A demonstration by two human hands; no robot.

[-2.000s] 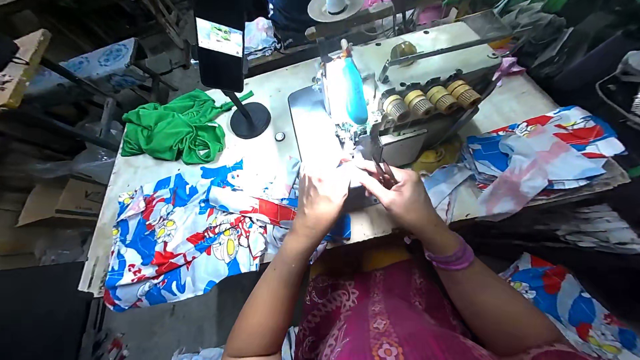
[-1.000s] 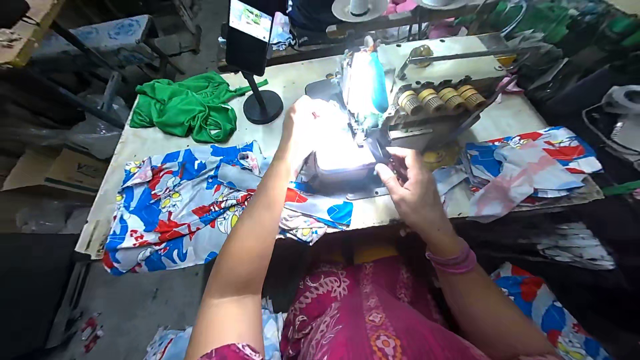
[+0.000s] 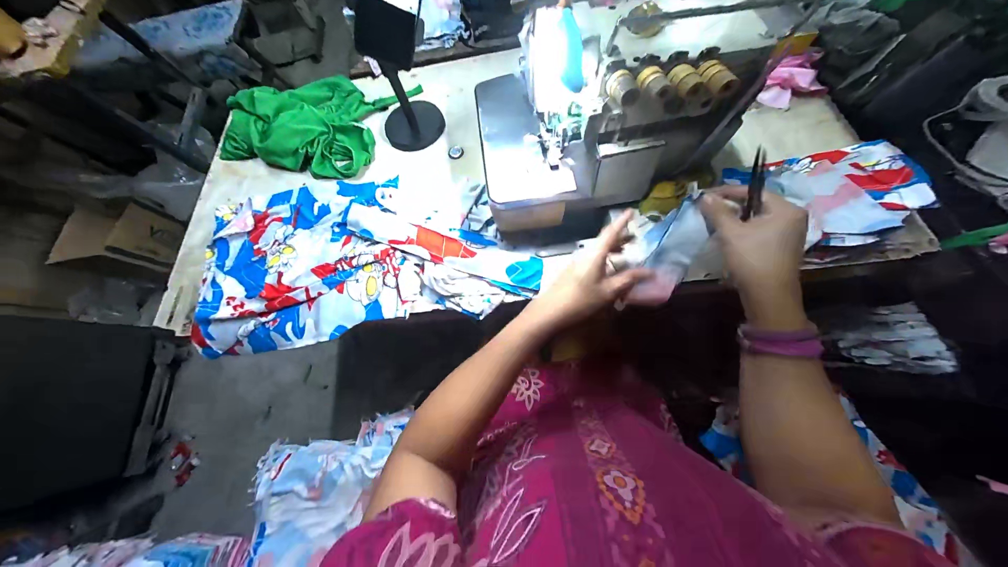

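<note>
In front of the overlock sewing machine [image 3: 563,118], a small pale blue and pink fabric piece [image 3: 669,248] hangs over the table's front edge. My right hand [image 3: 752,228] pinches its upper right end and also holds a dark, pointed small tool, perhaps thread snips or tweezers [image 3: 756,185]. My left hand [image 3: 598,276] is at the piece's left side with fingers spread; whether it grips the cloth cannot be told. Printed red, blue and white fabric [image 3: 315,268] lies left of the machine. Another stack of printed pieces [image 3: 858,189] lies at the right.
Green cloth [image 3: 299,126] and a phone stand [image 3: 413,126] are at the back left. Several thread-tension dials [image 3: 669,83] line the machine. A cardboard box [image 3: 134,236] is on the left. More cut fabric [image 3: 315,488] lies below the table edge.
Both hands have moved away from the machine plate to the table's front edge, right of the machine bed. The small pale piece now shows between them, and the dark tool points up from my right hand.
</note>
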